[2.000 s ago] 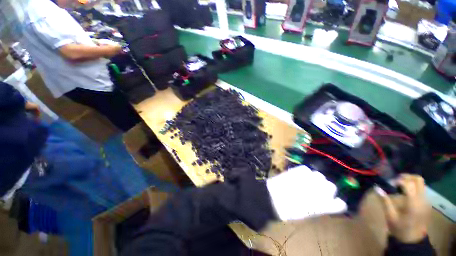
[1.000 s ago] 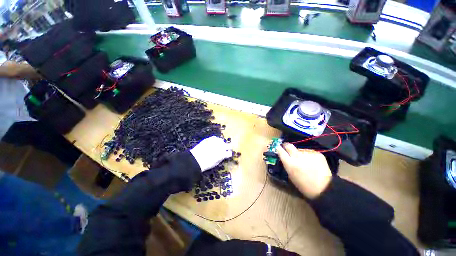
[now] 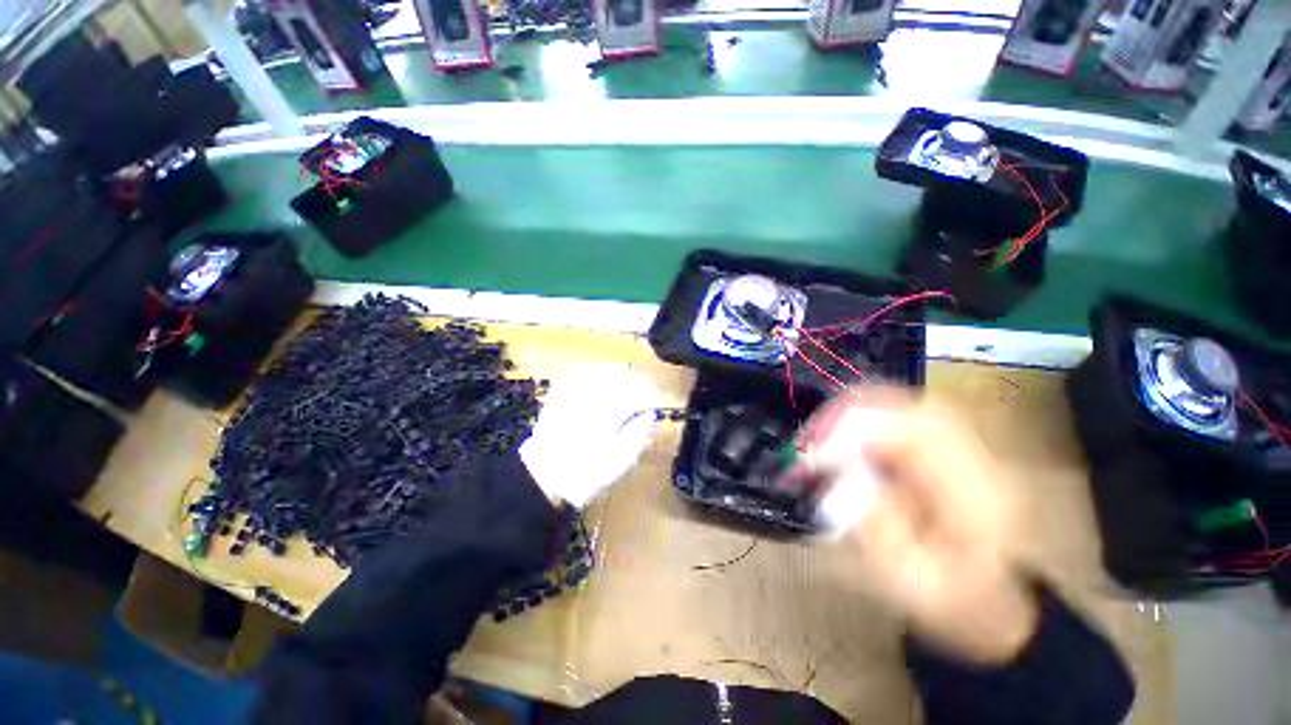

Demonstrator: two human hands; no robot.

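An opened speaker cabinet body [image 3: 750,499] stands on the bench in front of me. Its front shell [image 3: 878,315] lies against its far side, with the silver driver [image 3: 749,315] in it and red wires running towards the body. My left hand [image 3: 592,436], in a white glove and blurred, is left of the body, with a small black button strip [image 3: 668,415] at its fingertips. My right hand [image 3: 934,499], strongly blurred, is over the body's right side, fingertips by the wires and a small green part [image 3: 790,455]. What it grips is unclear.
A heap of small black parts [image 3: 368,425] covers the bench at left. Other opened speakers stand at left [image 3: 234,319], at right [image 3: 1182,467] and on the green belt [image 3: 977,198]. Retail boxes [image 3: 627,26] line the far side. Thin loose wires [image 3: 729,557] lie on the bench.
The view has turned right. My left hand has moved from the heap towards the cabinet body. My right hand has moved from the body's left end, where it held the green circuit board, to its right side.
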